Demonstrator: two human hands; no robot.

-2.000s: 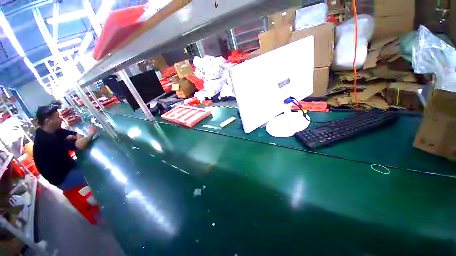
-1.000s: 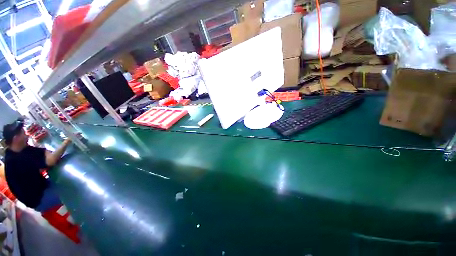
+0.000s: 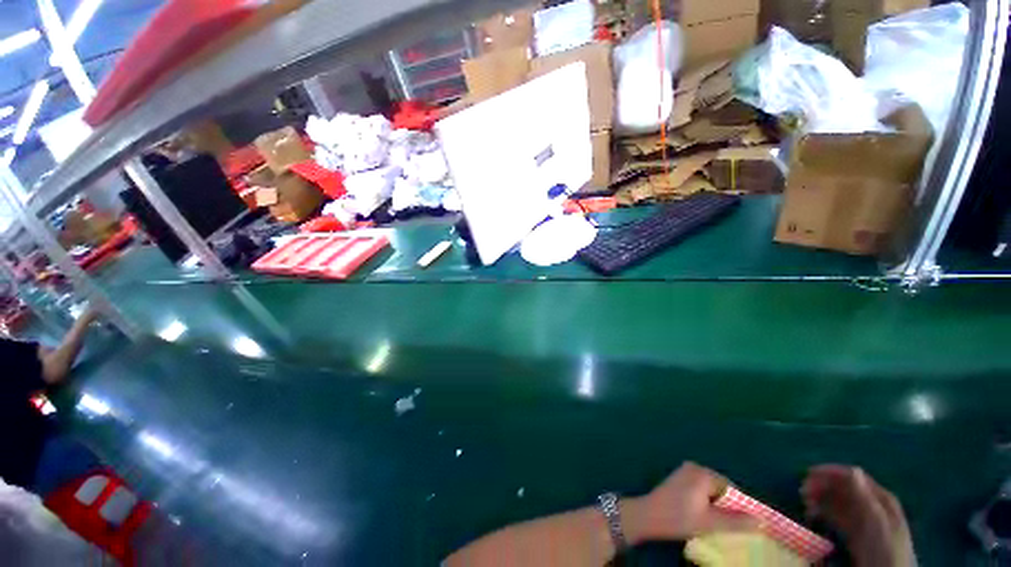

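My left hand (image 3: 682, 504), with a metal watch band on the wrist, is at the bottom, right of centre. It grips the sticker sheet (image 3: 774, 522), a pale strip with rows of red dots and yellow backing paper below it. My right hand (image 3: 863, 512) is just right of the sheet, blurred, with its fingers curled. I cannot tell whether it touches the sheet or holds a sticker.
On the green bench (image 3: 499, 377) stand a white monitor (image 3: 521, 155), black keyboard (image 3: 665, 233), red tray (image 3: 322, 254) and brown carton with plastic bags (image 3: 843, 188). A metal post (image 3: 959, 155) rises at right. A seated person (image 3: 28, 388) is at far left.
Both my hands and the sticker sheet have come into view at the bottom right. The view has turned right, so the monitor, tray and carton sit further left, and the right post shows.
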